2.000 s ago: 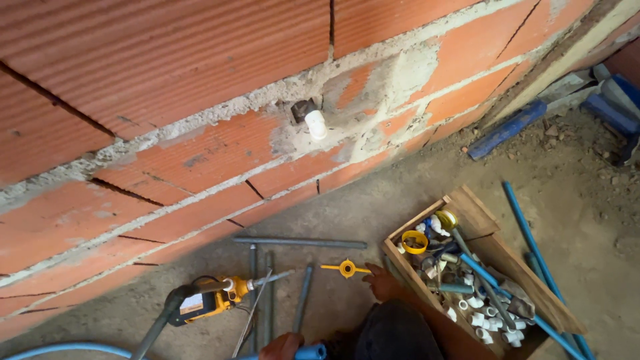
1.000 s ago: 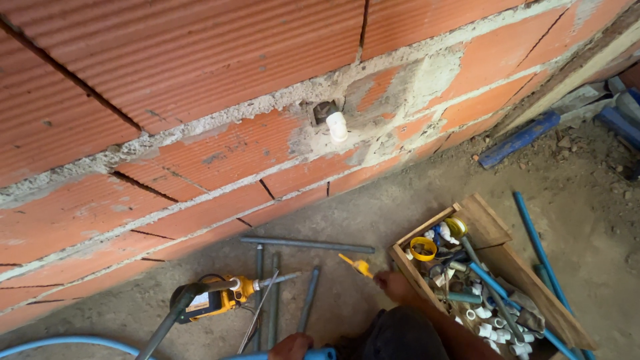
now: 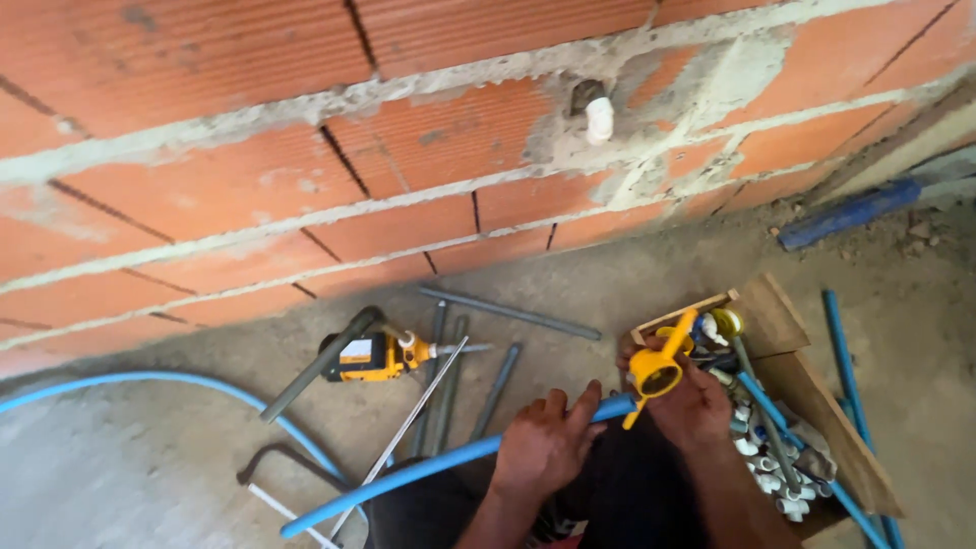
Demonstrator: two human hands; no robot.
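Observation:
My left hand (image 3: 543, 446) is closed around a blue plastic pipe (image 3: 450, 460) near its right end. My right hand (image 3: 690, 400) holds a yellow ring-shaped tool with two arms (image 3: 654, 372), right at that pipe end; whether they touch is hard to tell. Just right of my right hand is a wooden box (image 3: 823, 412) with white pipe fittings (image 3: 793, 503), pipe pieces and a roll of yellow tape (image 3: 726, 323). Left of my hands, on the floor, lie a yellow and black power tool (image 3: 381, 357) and several grey pipe pieces (image 3: 496, 390).
The hollow-brick wall (image 3: 427, 145) rises ahead, with a white pipe elbow (image 3: 599, 120) sticking out of it. A hacksaw (image 3: 286, 503), a thin metal strip (image 3: 404, 435) and a blue hose (image 3: 191, 379) lie at left. A blue object (image 3: 850, 215) lies at right by the wall.
My right hand has lifted the yellow tool off the floor and brought it to the blue pipe's end. More of the pipe and of my left hand now shows.

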